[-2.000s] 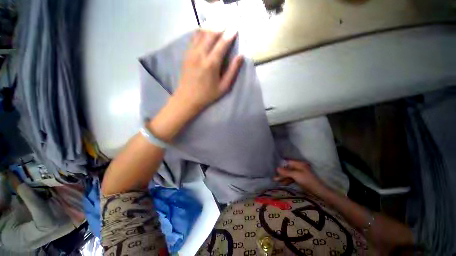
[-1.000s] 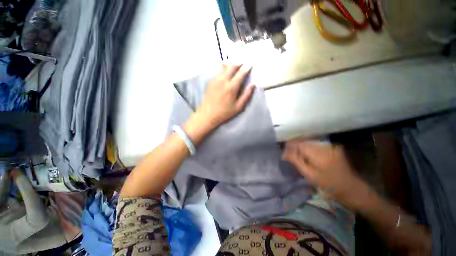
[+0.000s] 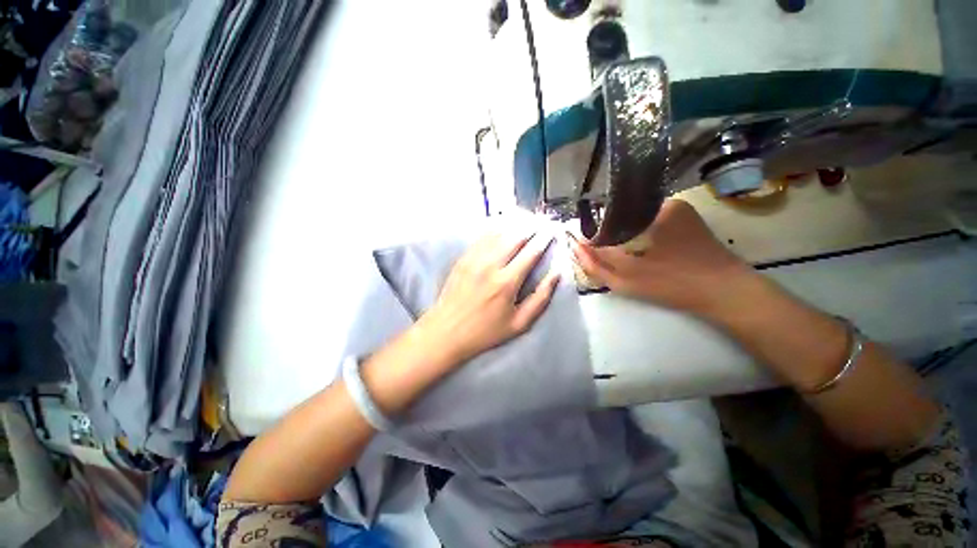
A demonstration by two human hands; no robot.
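Note:
A grey garment piece (image 3: 536, 369) lies on the white table below the needle and hangs over the front edge onto the lap. My left hand (image 3: 498, 289) lies flat on it, fingers spread, fingertips near the bright needle area. My right hand (image 3: 654, 257) is at the needle from the right, its fingertips at the cloth's edge beside my left fingertips; whether they pinch the cloth is hidden by glare. The sewing machine head (image 3: 739, 37) stands above, with a dark shiny speckled guard (image 3: 637, 150) partly in front of my right hand. The presser foot is lost in the glare.
A tall stack of grey panels (image 3: 177, 236) lies at the left of the table. Blue cloth (image 3: 171, 508) is at the lower left. Part of another person's arm (image 3: 30, 460) shows at the left edge. A thin wire hook (image 3: 482, 171) stands left of the needle.
My right hand has moved from the cloth near the table's front edge up to the needle. My left hand stays on the cloth. The view has shifted, showing more of the machine head.

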